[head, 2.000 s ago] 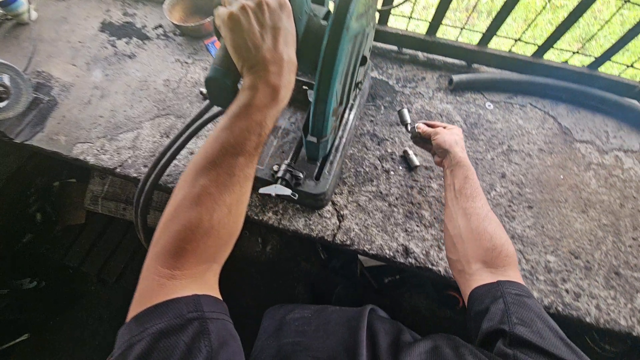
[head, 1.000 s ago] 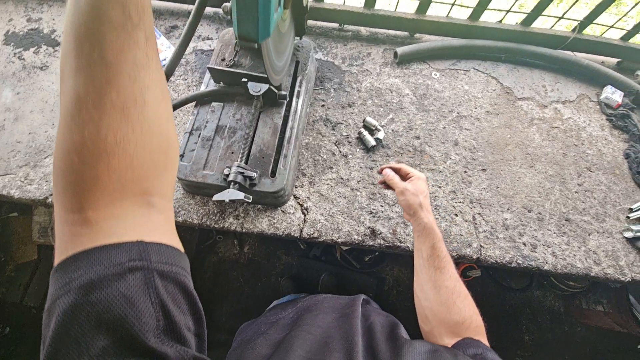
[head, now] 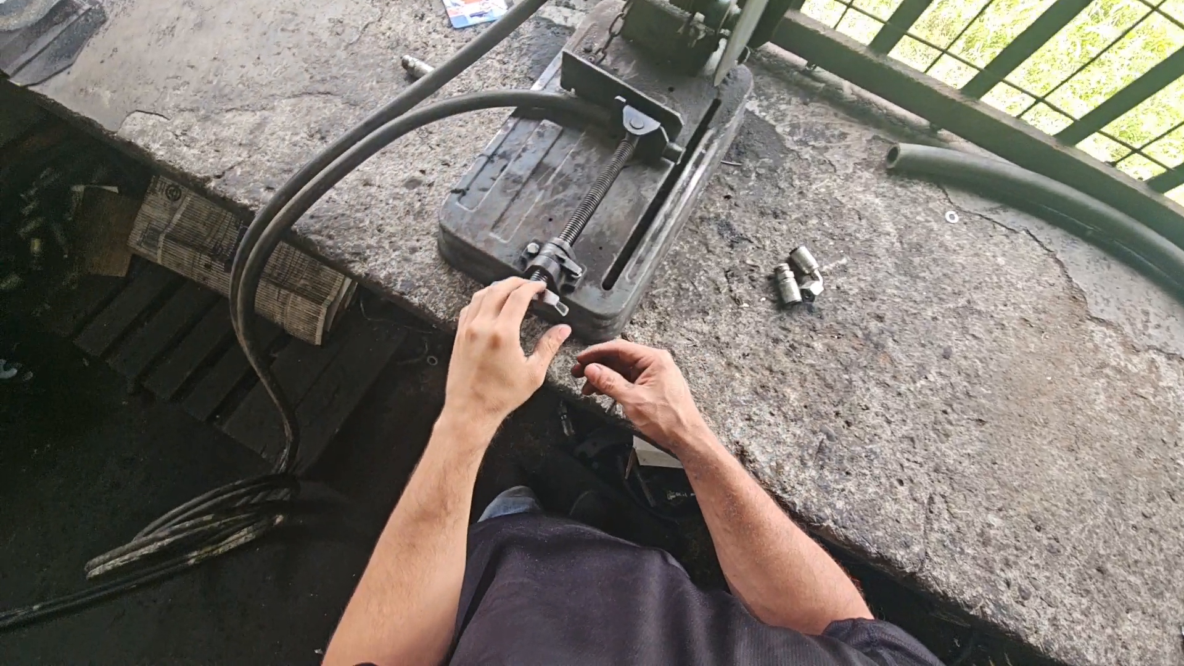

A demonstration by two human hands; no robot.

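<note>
The base of a chop saw (head: 518,203) rests on a rough concrete bench, with its abrasive disc (head: 740,39) at the top. A black hose (head: 444,111) sits at the jaw of the saw's screw vise (head: 592,199). My left hand (head: 495,351) is at the vise's crank handle (head: 553,301), fingers over it; whether they grip it is unclear. Just right of it, my right hand (head: 638,384) is half curled near the bench edge, and its fingertips do not show clearly. Several metal hose fittings (head: 797,277) lie together right of the base.
Another hose (head: 1017,185) lies by the metal railing (head: 980,102). A small washer (head: 952,216) is near it. One more fitting (head: 416,67) lies behind the hose on the left. Below the bench are flattened cardboard (head: 231,250), a wooden pallet (head: 176,342) and coiled hose (head: 194,532).
My left hand has come down from the saw's upper part to the vise handle. My right hand has let go of a fitting and moved left toward the base. The view has shifted left.
</note>
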